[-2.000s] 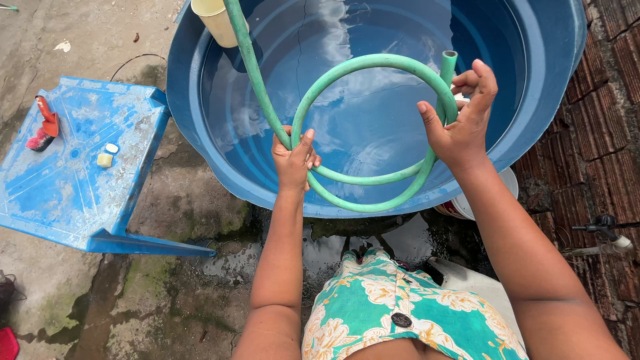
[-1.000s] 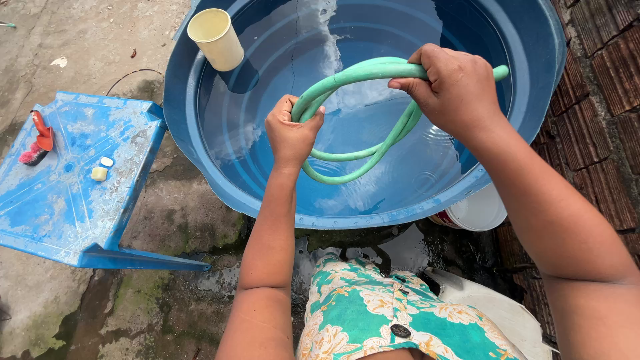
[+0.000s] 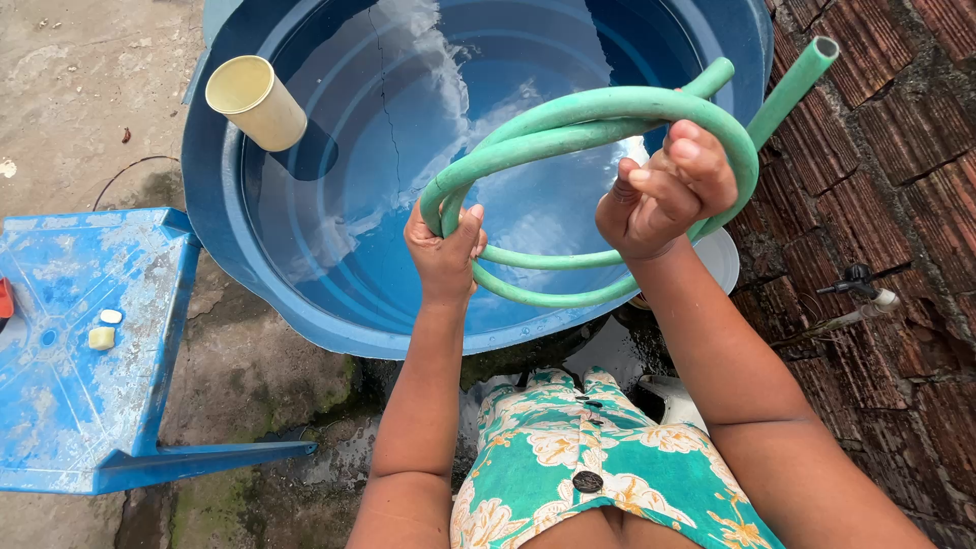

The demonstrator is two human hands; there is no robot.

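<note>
A green hose is looped into a coil above a round blue plastic tank holding water. My left hand grips the coil's strands at its left side. On the right, my right hand is inside the loop with fingers curled up against the hose; whether it grips the hose is hard to tell. Both hose ends stick out at the upper right, beyond that hand. A cream-coloured cup stands at the tank's left rim, tilted over the water.
A worn blue plastic table at left bears two small pale blocks, perhaps soap, and a red object. A brick wall with a tap rises at right. A white bucket is partly hidden behind my right forearm.
The hose, earlier running up out of view from my left hand, is now in a coil with both ends showing. My right hand has turned from palm down over the hose to fingers up inside the loop.
</note>
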